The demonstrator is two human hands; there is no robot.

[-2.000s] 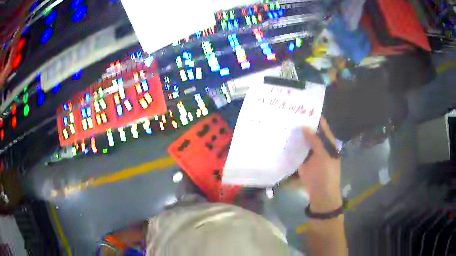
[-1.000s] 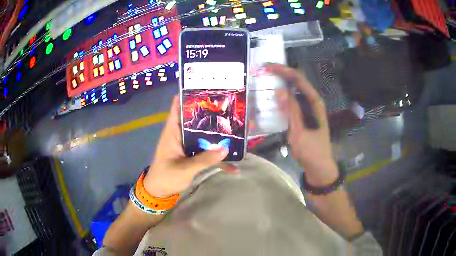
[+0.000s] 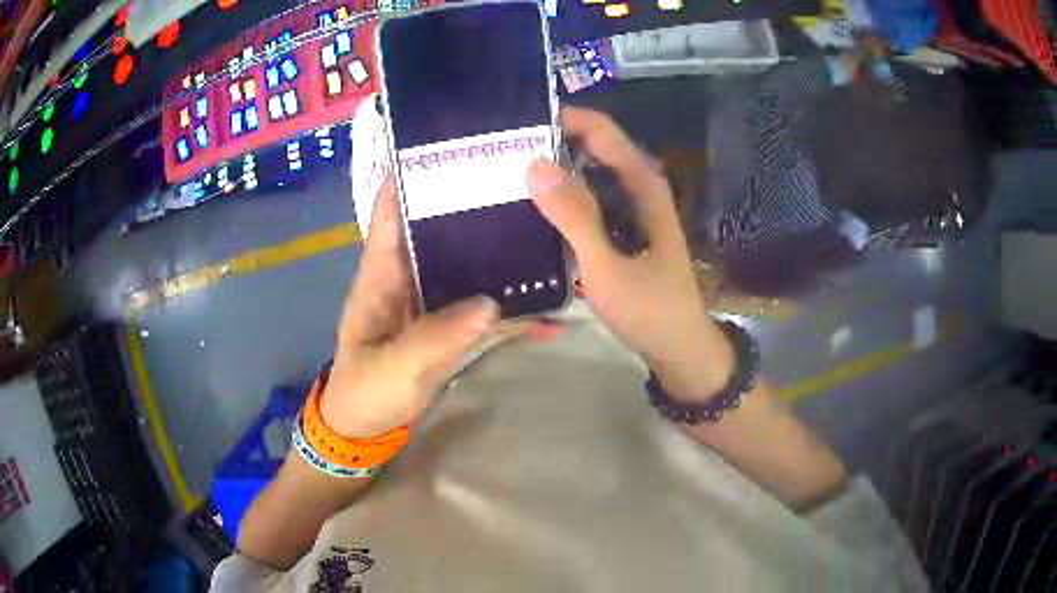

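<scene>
A smartphone (image 3: 475,81) is upright in front of me. Its dark screen shows a white strip with a line of reddish writing. My left hand (image 3: 400,336) holds it from the lower left, thumb at its bottom edge. My right hand (image 3: 632,243) is at its right side, thumb over the white strip. A short dark stick, perhaps a marker (image 3: 614,209), lies between the right fingers and palm. A white sheet (image 3: 367,174) shows at the phone's left edge, mostly hidden behind it.
A red panel (image 3: 214,156) with glowing keys lies beyond at left. A white tray-like piece (image 3: 695,49) is beyond the phone. A person's striped clothing (image 3: 771,174) is at right. A blue crate or stool (image 3: 249,463) is at lower left. Upright black panels (image 3: 985,487) stand at lower right.
The phone has moved slightly up and left, and its lock screen has given way to the white strip with writing. My right hand has come in to it, thumb over the screen.
</scene>
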